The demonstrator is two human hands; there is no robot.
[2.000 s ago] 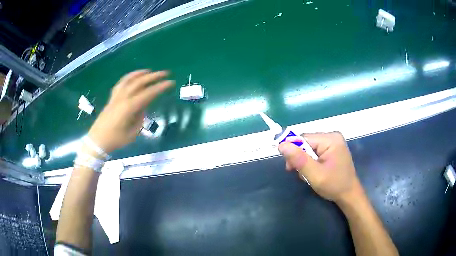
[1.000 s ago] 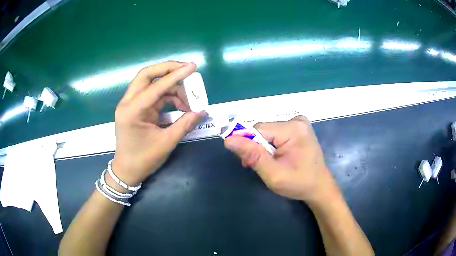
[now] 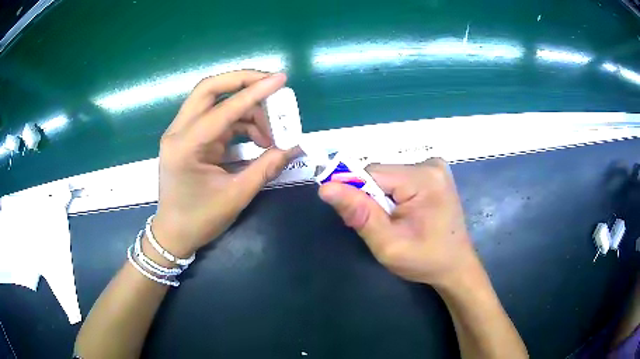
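Observation:
My left hand (image 3: pixel 210 154) holds a white housing (image 3: pixel 283 119) upright between thumb and fingers, above the white conveyor edge rail (image 3: pixel 393 144). My right hand (image 3: pixel 407 217) is closed round a white glue tube (image 3: pixel 344 177) with purple-blue and red print. The tube's nozzle points up and left toward the lower end of the housing; its tip is hard to tell against the white rail, so I cannot tell if it touches.
The green conveyor belt (image 3: pixel 393 91) lies beyond the rail, with small white housings (image 3: pixel 31 137) at far left. A white sheet (image 3: pixel 42 238) lies over the left table edge. Two housings (image 3: pixel 601 238) lie on the black table (image 3: pixel 281 294) at right. Part of another person shows at the lower right edge.
My left hand has come back from over the belt and now holds a housing. The tube has moved left to it. Over the last second both hands barely moved; belt housings shifted left.

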